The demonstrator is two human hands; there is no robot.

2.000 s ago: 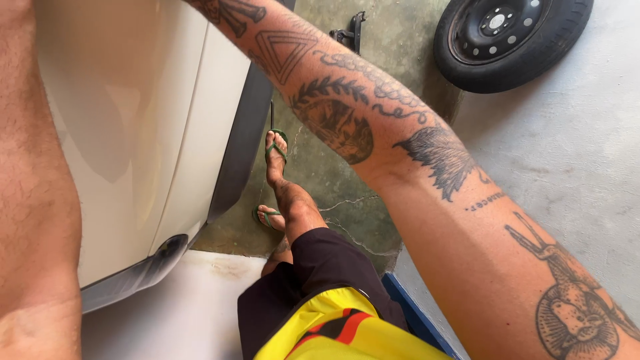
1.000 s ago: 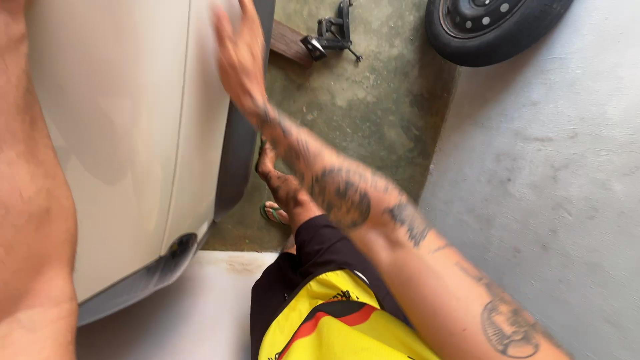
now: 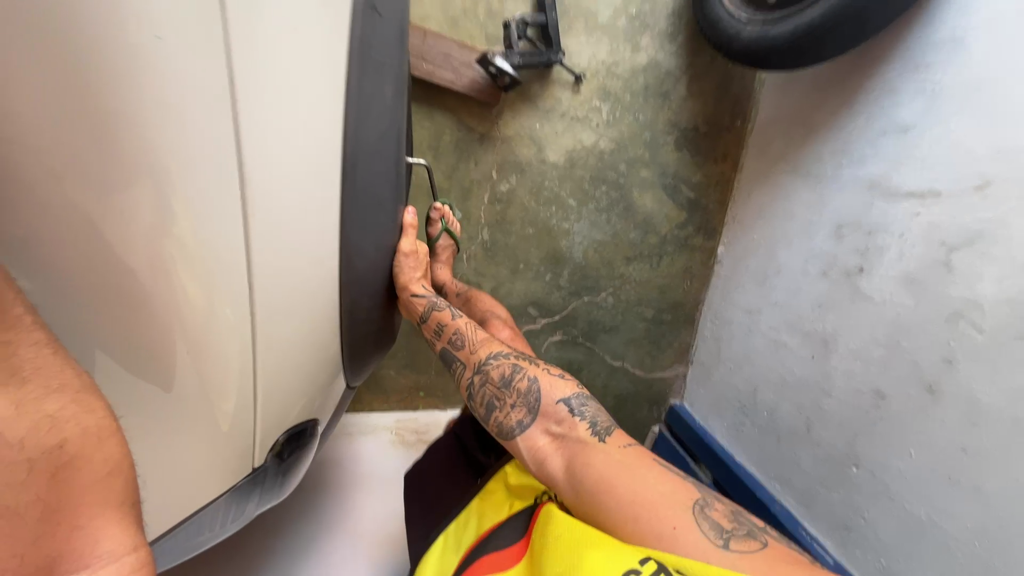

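My right hand rests against the outer edge of the car's black plastic wheel-arch trim; its thumb points up along the trim and the other fingers are hidden. Just beyond the hand, a bent metal wheel wrench sticks out from under the trim, and its shaft runs down to my foot in a green flip-flop. Whether the foot presses on it I cannot tell. My left forearm lies along the left edge over the pale car body, with the left hand out of view.
On the concrete floor a black scissor jack lies by a wooden plank. A wheel with a black tyre is at the top right by the grey wall. A blue object lies at the wall's foot.
The right hand was raised beside the car a second ago; now it is down against the wheel-arch trim. The wrench's bent end has come into sight.
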